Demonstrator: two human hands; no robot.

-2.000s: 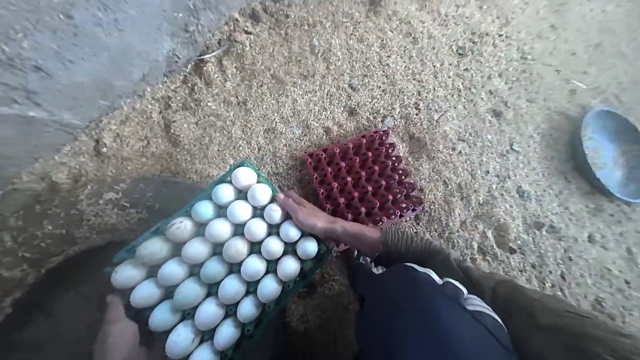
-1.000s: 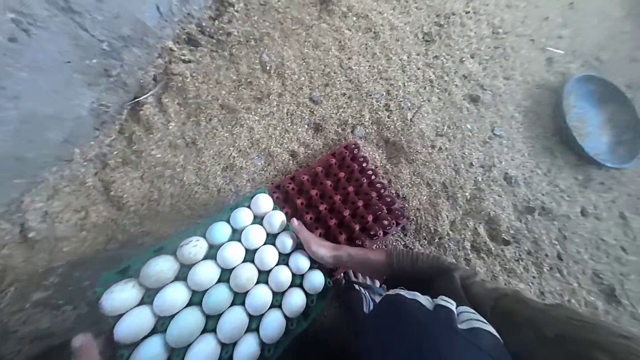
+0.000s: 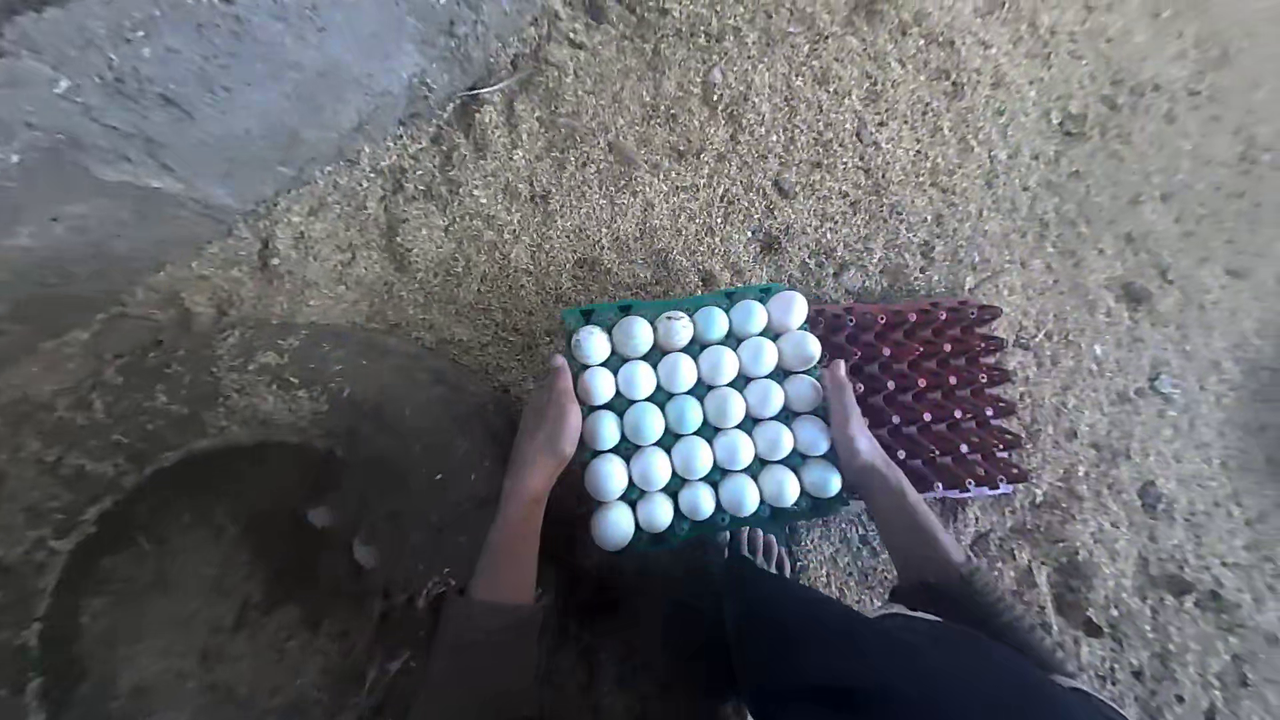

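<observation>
A green plastic egg tray (image 3: 672,303) filled with rows of white and pale bluish eggs (image 3: 725,407) is held between both hands. My left hand (image 3: 549,425) presses against its left side, thumb pointing forward along the edge. On the right side, my right hand (image 3: 848,415) grips the tray in the same way. The fingers under the tray are hidden. Just right of it, partly behind my right hand, a dark red plastic egg tray (image 3: 930,385) rests on the ground with no eggs showing in its cups.
Husk-like litter (image 3: 640,180) covers the ground ahead. A grey concrete surface (image 3: 250,90) lies at the upper left. At the lower left is a dark round hollow or basin (image 3: 200,590). Bare toes (image 3: 757,547) show just below the green tray.
The green tray has moved to the right and turned squarer to the view, beside the red tray. Both hands now show at its sides. The blue-grey bowl at the right has left the view, which has shifted.
</observation>
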